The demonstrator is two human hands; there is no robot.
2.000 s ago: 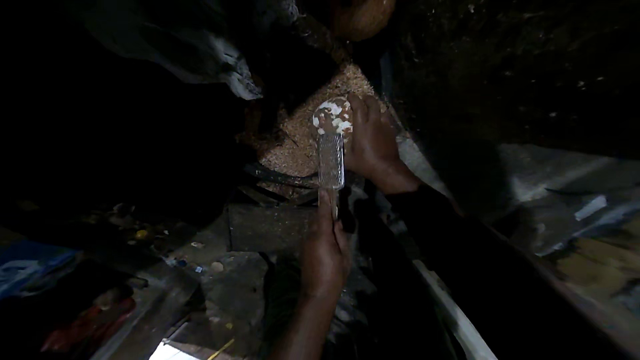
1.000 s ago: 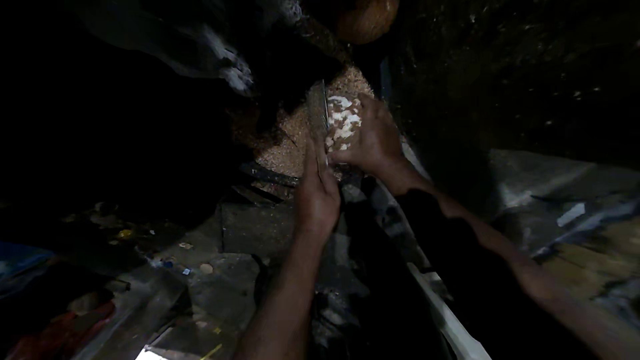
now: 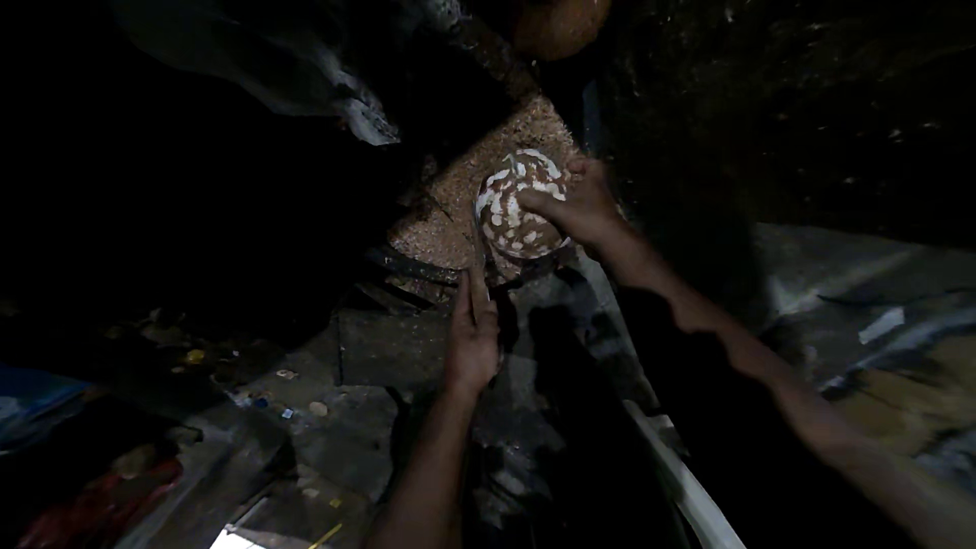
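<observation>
My right hand grips a round brown object mottled with white patches, which looks like a partly pared coconut. Its thumb lies across the front and the fingers are on the far right side. My left hand, lower and to the left, holds a flat tool with a metal blade. The blade is seen nearly edge-on, upright along the left side of the round object; whether it touches is unclear. Beneath both is a heap of light brown shavings or crumbs.
A dark curved rim borders the heap on the near side. A rounded orange-brown object sits at the top. Small scraps lie on the grey ground at lower left, near something red. A pale bar runs along the lower right.
The blade, seen flat across the front of the round object two seconds ago, is now nearly edge-on at its left. My right hand has shifted its hold, and more of the mottled surface shows.
</observation>
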